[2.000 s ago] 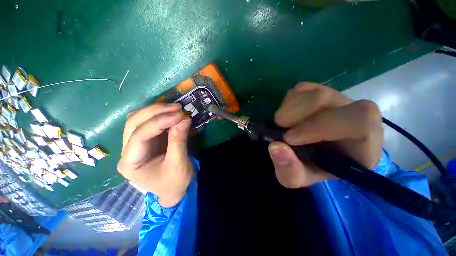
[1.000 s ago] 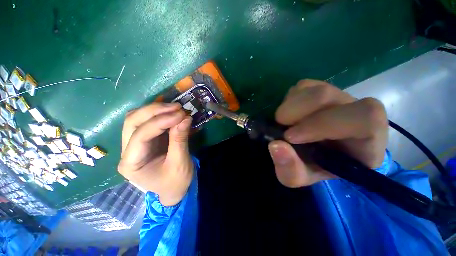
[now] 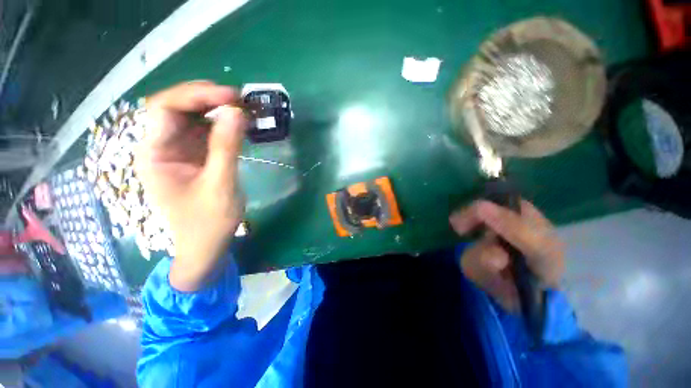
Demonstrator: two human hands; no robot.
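My left hand (image 3: pixel 193 163) is at the upper left, blurred, its thumb and finger pinched on a small white battery (image 3: pixel 223 112). A dark watch housing (image 3: pixel 267 114) with a pale rim is just beyond these fingertips; whether it lies on the mat or hangs from the battery I cannot tell. My right hand (image 3: pixel 511 254) is shut on the black soldering iron (image 3: pixel 524 284), whose shaft points up to the round tan tip cleaner (image 3: pixel 583 72) with silver metal wool. The tip is blurred at the cleaner's lower left edge. The orange fixture (image 3: pixel 388 198) is on the mat with no housing in it.
A pile of white batteries (image 3: pixel 121 182) lies left of and partly behind my left hand. Trays (image 3: pixel 87 227) stand at the far left. A white notched piece (image 3: pixel 421 69) lies left of the cleaner. A round black device (image 3: pixel 629 140) is far right. Thin solder wire (image 3: pixel 265 161) lies mid-left.
The view has shifted. The housing is out of the orange fixture and at my left fingertips. The iron has moved from the housing to the tip cleaner.
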